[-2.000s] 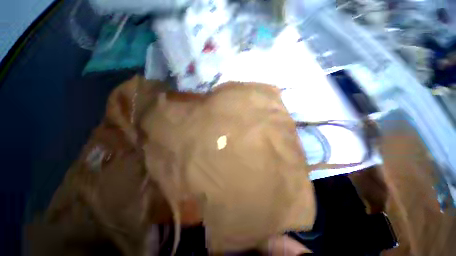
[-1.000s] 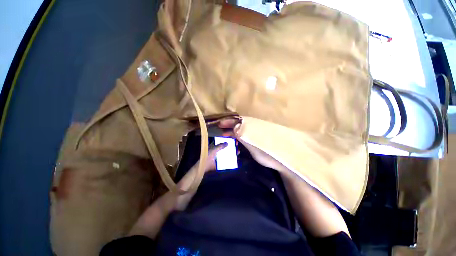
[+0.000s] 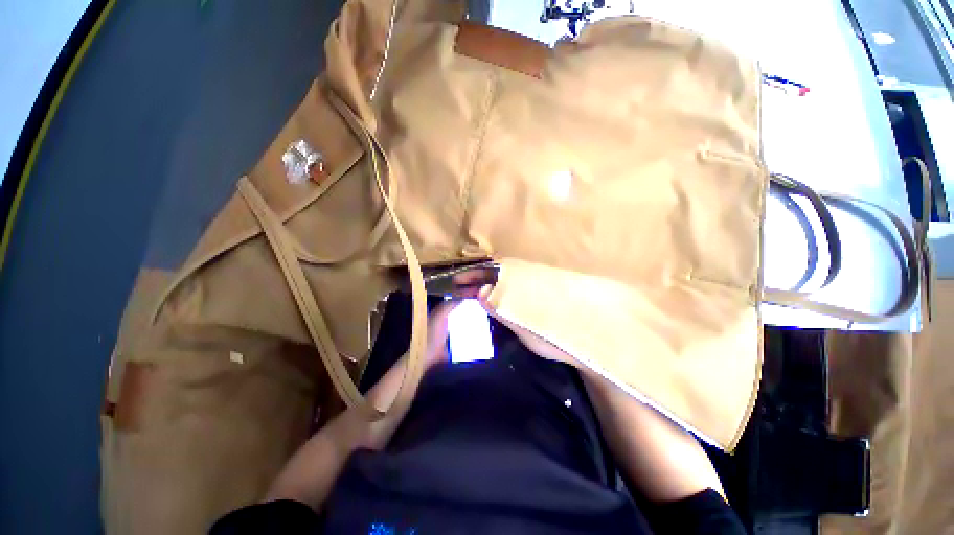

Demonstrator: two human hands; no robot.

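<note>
A large tan bag panel (image 3: 628, 125) lies spread in front of me, its lower edge folded up near my body. A reddish-brown patch (image 3: 502, 50) is at its top, and a small cream tag (image 3: 562, 186) is on its middle. My left hand (image 3: 456, 305) and my right hand (image 3: 496, 297) meet at the bag's near edge; the fabric partly hides the fingers. The right fingers pinch that edge. The left fingers' hold is hidden. A tan strap (image 3: 418, 303) loops over my left wrist. A white rectangle (image 3: 471, 330) shows just below the hands.
Another tan bag part with a clear-wrapped button (image 3: 303, 162) lies left, above a brown bag (image 3: 209, 439). Bag handles (image 3: 837, 303) loop over the white table (image 3: 837, 136) at right. Snips (image 3: 787, 85) lie there. Small machine parts (image 3: 573, 13) show at the top edge. Brown fabric (image 3: 910, 418) hangs at far right.
Two seconds ago the view was blurred and showed the machine head; now it looks down at both hands on the edge. Since one second ago the hands have barely moved.
</note>
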